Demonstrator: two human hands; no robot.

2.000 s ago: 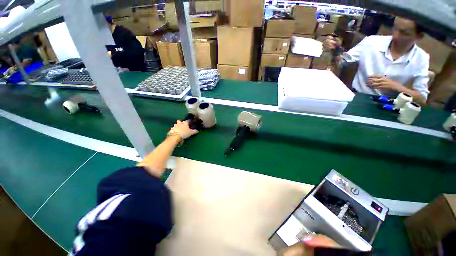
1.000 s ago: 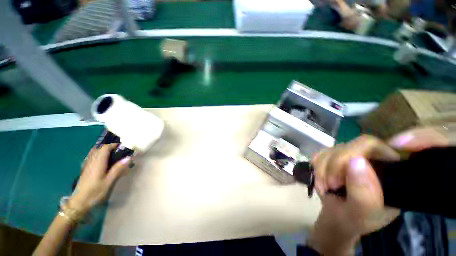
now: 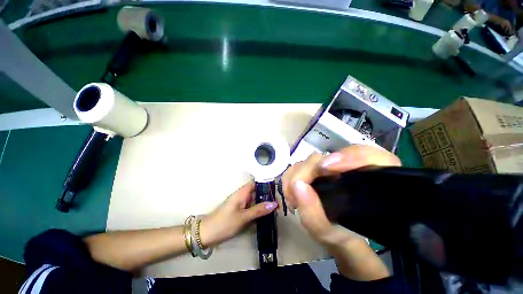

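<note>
My left hand (image 3: pixel 249 208) holds the black handle (image 3: pixel 266 232) of a hair dryer on the mat. Its cream-white barrel (image 3: pixel 269 166) stands with the round opening facing up, and small parts show in the handle's open inner side. My right hand (image 3: pixel 327 184) grips a thick black electric screwdriver (image 3: pixel 436 212), large and blurred at the right. A thin dark rod at its front is beside the handle near the barrel; whether it touches cannot be told. A second hair dryer (image 3: pixel 117 115) lies at the mat's left edge, handle towards me.
Beige work mat (image 3: pixel 183 172) under my hands. Silver-grey screw feeder (image 3: pixel 367 109) at its back right, partly behind my right hand, with a carton (image 3: pixel 459 138) right of it. Another hair dryer (image 3: pixel 136 24) lies on the green belt (image 3: pixel 275 63). More dryers and a person's hand (image 3: pixel 504 24) are far right.
The view has tilted down. My left hand has moved from the left dryer to one at the mat's middle. My right hand has brought the screwdriver from the feeder to that dryer's handle.
</note>
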